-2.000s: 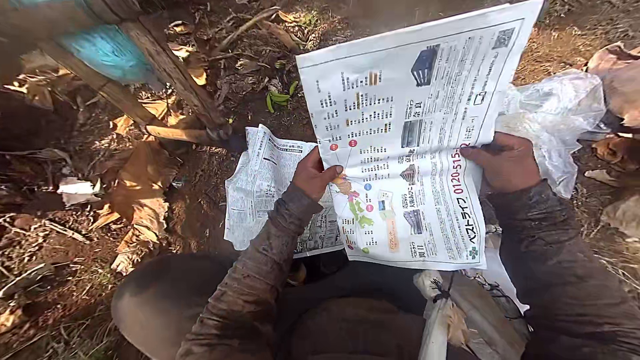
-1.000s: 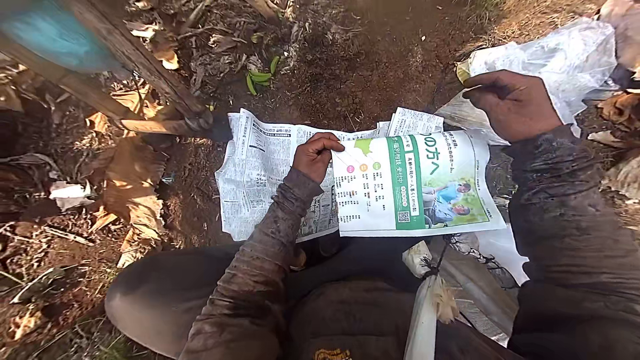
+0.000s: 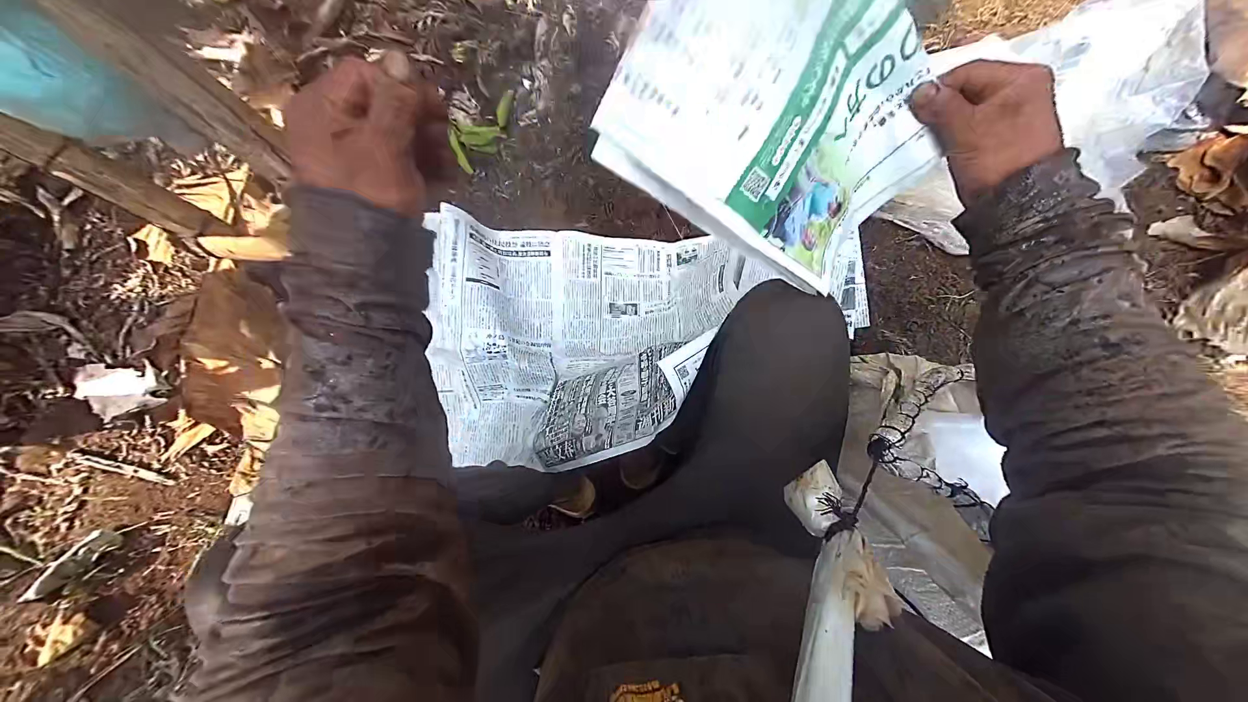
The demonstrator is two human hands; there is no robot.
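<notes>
My right hand (image 3: 994,122) pinches the edge of a printed newspaper sheet (image 3: 702,117) with a green band and a small photo, raised at the upper middle right. My left hand (image 3: 366,132) is raised at the upper left, apart from that sheet, its fingers curled and blurred; whether anything is between them cannot be told. Below, another newspaper sheet (image 3: 604,331) lies spread and creased on the ground, one side partly hidden by my leg.
Wooden poles (image 3: 156,185) and blue plastic (image 3: 78,83) stand at the upper left. Dry leaves (image 3: 234,341) and green pieces (image 3: 478,136) lie on the soil. Clear plastic sheeting (image 3: 1121,88) is at the upper right. A pale stick (image 3: 829,595) tied with dark netting rises near my lap.
The printed sheet, lying low across the spread newspaper a second ago, is now lifted in my right hand. My left hand has let go of it and moved up and left.
</notes>
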